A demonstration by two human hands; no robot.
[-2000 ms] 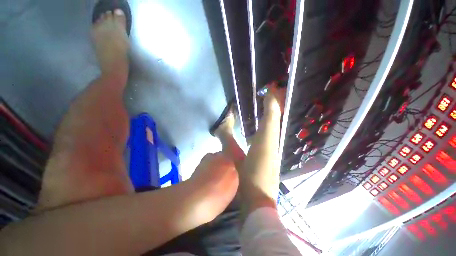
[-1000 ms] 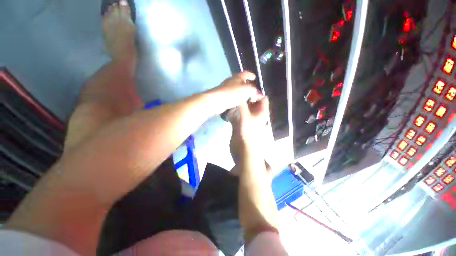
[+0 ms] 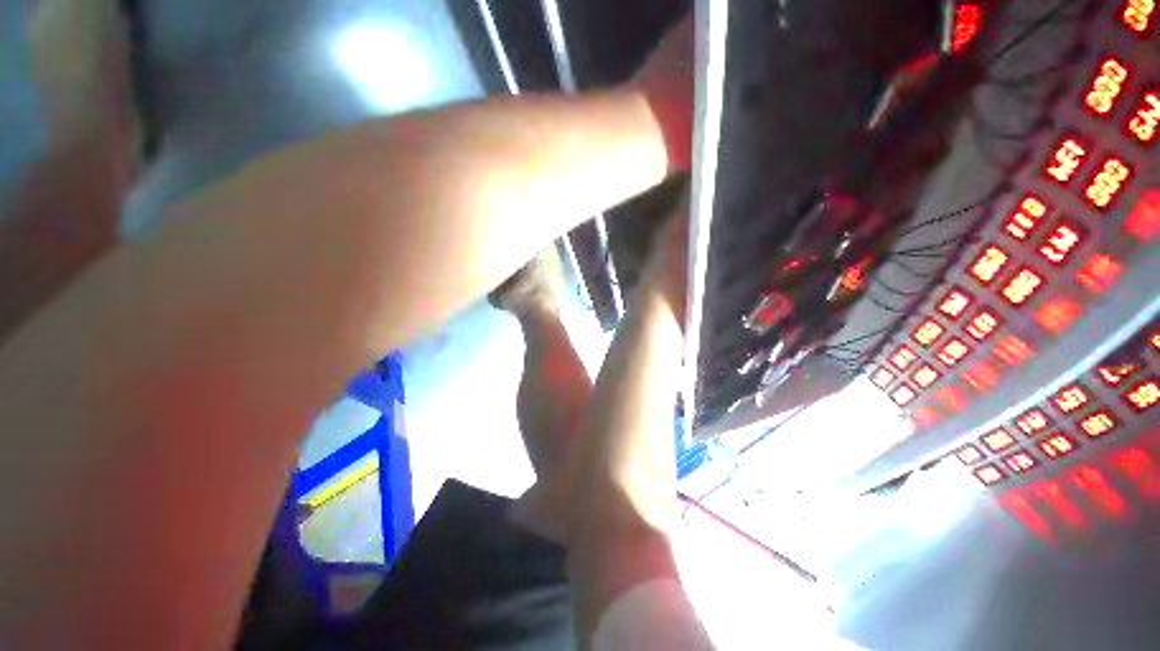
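My left forearm crosses from the lower left. My left hand point(image 3: 672, 95) is partly in view, blurred and reddish, passing behind a rack shelf's white front edge point(image 3: 704, 165); its fingers are hidden. My right forearm rises from the bottom to the same edge, lower down; my right hand point(image 3: 664, 261) is mostly hidden there. Whether either hand holds anything cannot be seen. On the black shelf surface point(image 3: 776, 140) lie several small dark watch-like devices point(image 3: 770, 309), some glowing red, with thin black cables point(image 3: 935, 223) running to the back panel.
Red digital readouts point(image 3: 1021, 218) line the shelf backs at right. A blue stool point(image 3: 396, 477) stands on the floor near my legs. A blue bin point(image 3: 697, 455) shows partly beyond my right forearm, with a thin red pole point(image 3: 751, 537) beside it. My foot point(image 3: 528, 282) is beside the rack.
My hands were together in front of the lower shelf edges; now both reach behind a white shelf edge. My left forearm fills more of the view, and the rack appears closer.
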